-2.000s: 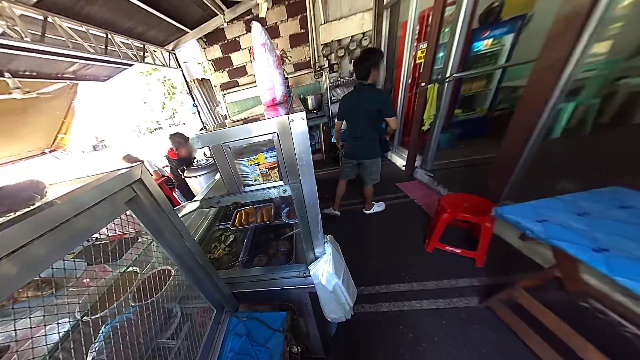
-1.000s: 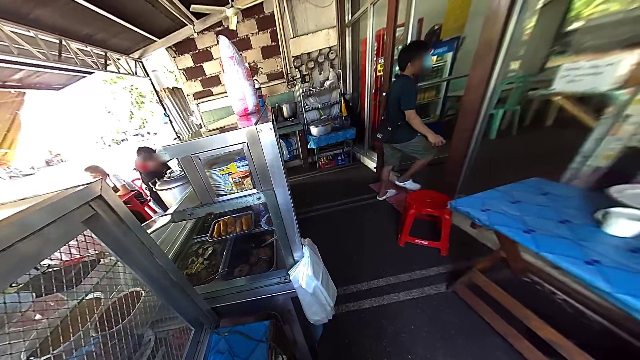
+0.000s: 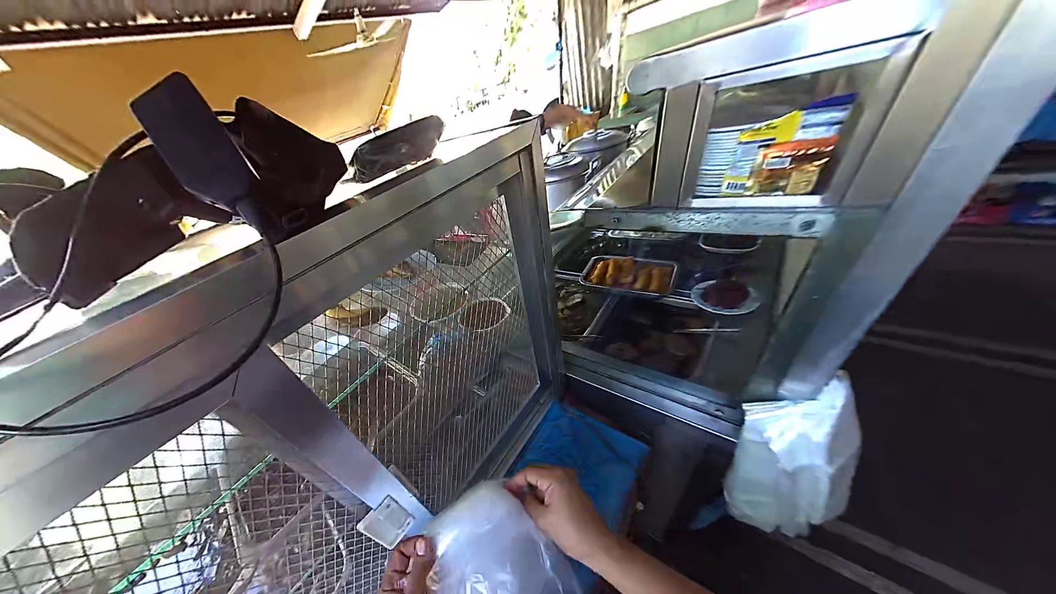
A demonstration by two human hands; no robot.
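Note:
At the bottom centre of the head view, a translucent plastic bag (image 3: 495, 540) is between my two hands. My right hand (image 3: 565, 511) pinches its upper edge between thumb and fingers. Lower down, my left hand (image 3: 408, 565) grips the bag's left side, partly cut off by the frame's lower edge. What the bag holds cannot be told. Just left of my hands is the metal frame of a mesh-sided cabinet (image 3: 330, 433), and a blue covered surface (image 3: 577, 445) lies beyond them.
A glass-fronted metal food case (image 3: 676, 221) holds a tray of fried rolls (image 3: 629, 275) and a plate (image 3: 726, 297). A white plastic bag (image 3: 796, 462) hangs at its corner. Black bags with a cable (image 3: 276, 322) lie on the cabinet top. Lidded pots (image 3: 596, 144) stand behind.
Both hands and the translucent bag have come into view. The view has swung far to the left, and the walking person, red stool and blue table are out of frame.

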